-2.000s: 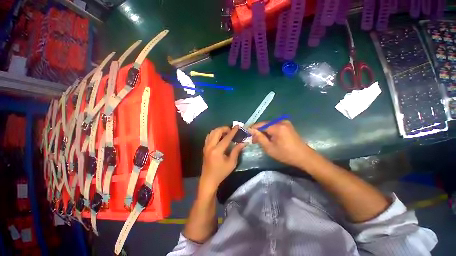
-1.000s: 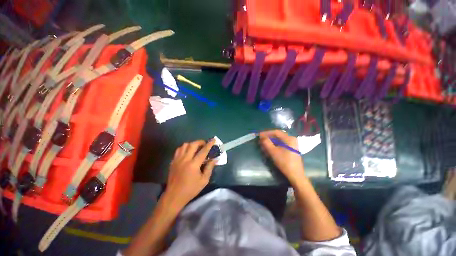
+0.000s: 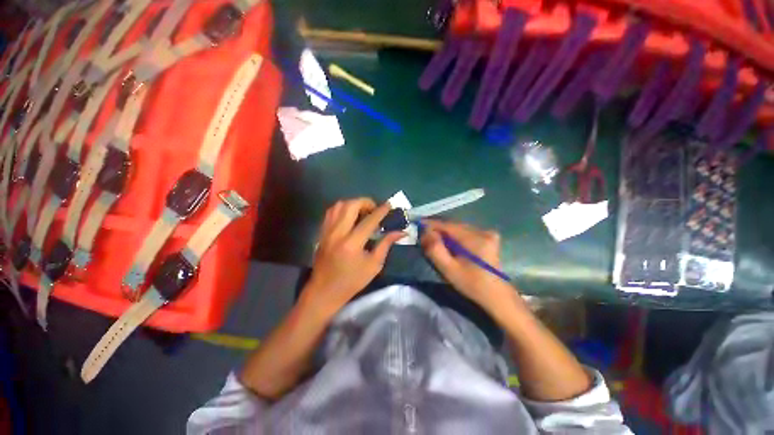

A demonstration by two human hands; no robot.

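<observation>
A watch [image 3: 395,220] with a dark face is held in the fingertips of my left hand [image 3: 349,248], above the green bench. A white wipe [image 3: 400,201] shows around the watch case. Its pale strap [image 3: 450,203] points right and slightly up. My right hand [image 3: 465,257] grips a blue pen-like tool [image 3: 475,260], its tip end close to the right side of the watch case. Whether the tip touches the watch is too small to tell. My left fingers hide part of the case.
A red-orange tray [image 3: 246,153] with pale-strapped watches stands left. Purple straps [image 3: 501,68] hang from red trays top right. White wipes [image 3: 316,136], a blue stick [image 3: 369,110], a yellow stick [image 3: 351,80], scissors [image 3: 584,178] and sheets [image 3: 652,212] lie on the bench. A person's grey sleeve [image 3: 730,374] shows lower right.
My right hand has moved from the strap's far end back to beside the watch case, with the blue tool turned toward it. The view has shifted. My left hand still holds the watch.
</observation>
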